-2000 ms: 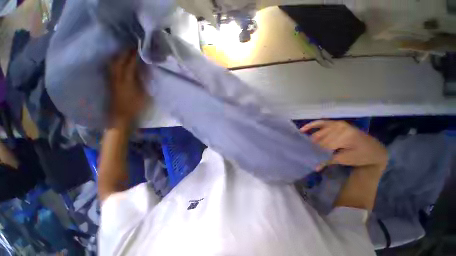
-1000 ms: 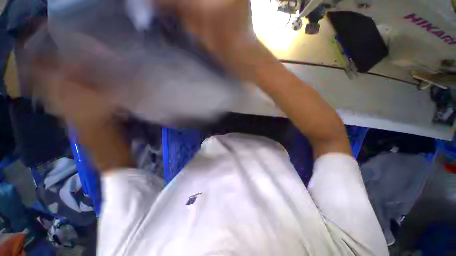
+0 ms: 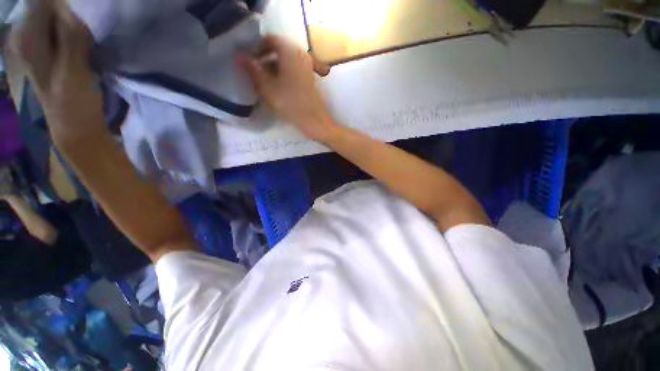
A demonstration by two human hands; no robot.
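The grey-blue garment [image 3: 170,54] lies bunched at the left end of the white table, with a dark strip along one fold and part hanging over the front edge. My left hand [image 3: 58,61], blurred, is at its left side with fingers closed on the cloth. My right hand [image 3: 286,83] is at its right edge, fingers curled and pinched at the cloth; a small pale bit shows between them. The exact grip is blurred.
The tan machine bed [image 3: 405,25] is lit brightly at top. Snips [image 3: 496,25] and a dark pad [image 3: 519,9] lie at the top edge. Blue crates [image 3: 553,167] stand below the table [image 3: 434,87]. Grey cloth [image 3: 615,210] is heaped at right. Another person's arm [image 3: 32,217] shows at far left.
The garment, first stretched diagonally between my hands, then swung in a blur, now lies bunched at left. My right hand has moved from the lower right to the garment's right edge. The view has shifted.
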